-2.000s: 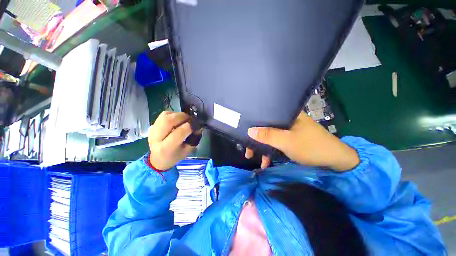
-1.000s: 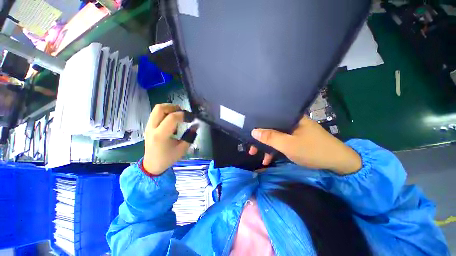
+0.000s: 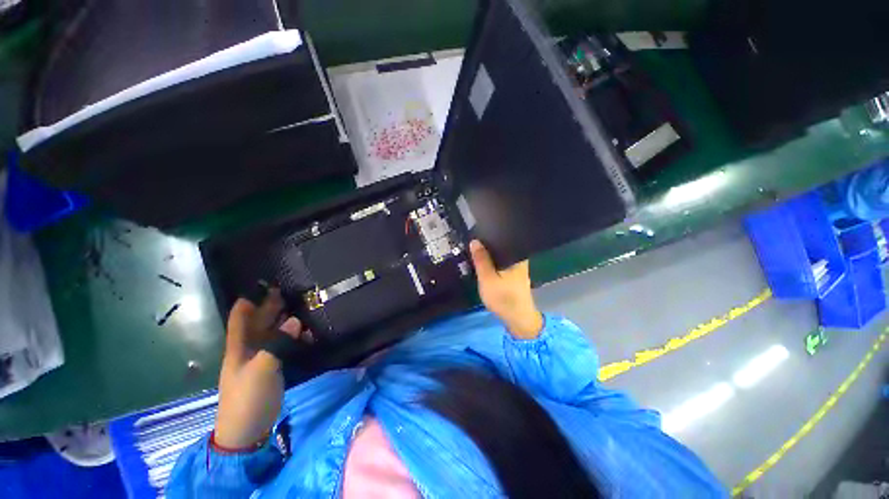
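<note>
The tablet back cover (image 3: 531, 146), a dark panel with small white labels, stands tilted at the right of the opened tablet body. My right hand (image 3: 507, 292) grips its lower edge. The open tablet body (image 3: 361, 263), with silver patches and a ribbon cable, lies in front of me on a black tray or fixture (image 3: 229, 253). My left hand (image 3: 258, 341) is at the left end of the body, fingers apart, with dark sleeves on fingertips; no held part shows.
A stack of black trays (image 3: 195, 127) with a white sheet edge is at the back left. A white paper (image 3: 390, 117) with red specks lies beside it. Small black pieces (image 3: 168, 314) lie on the green bench at left. Blue bins (image 3: 799, 253) stand at right beyond the grey floor.
The view has turned right. The cover has gone from flat in front of me to tilted beside the open body. My left hand has left the cover's edge and is now by the body.
</note>
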